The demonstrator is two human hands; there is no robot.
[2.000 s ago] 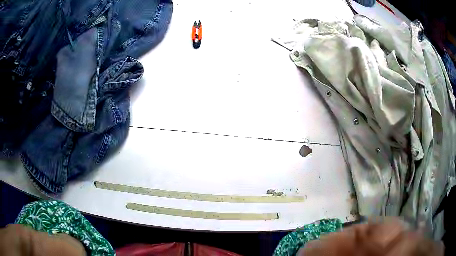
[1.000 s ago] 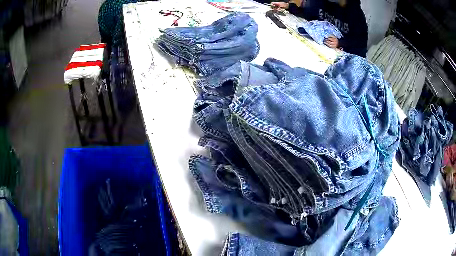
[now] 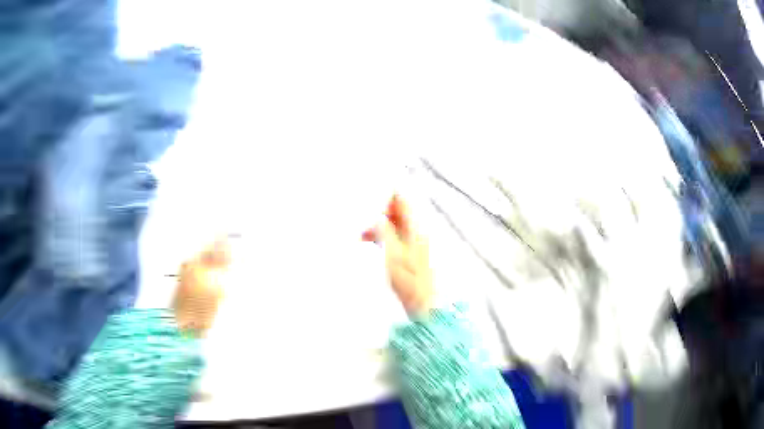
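Note:
The view is blurred and overexposed. My left hand (image 3: 201, 285) is over the white table at left centre, its fingers blurred; I see no object in it. My right hand (image 3: 409, 268) is over the table, just left of the off-white garment. Small orange-red patches (image 3: 395, 211) show at its fingertips; whether they are the snips in my grip cannot be told. The off-white garment (image 3: 578, 268) lies heaped on the right, washed out, with its folds showing faintly.
Blue denim garments (image 3: 80, 193) are piled along the left side of the white table (image 3: 293, 369). A blue crate (image 3: 544, 404) shows below the table's front edge at right. Blurred coloured shapes lie beyond the table's right edge.
The view has swung from the denim pile, side crate and another person back to the white table and off-white garment. Both my hands are now over the table. The picture is brighter and blurred.

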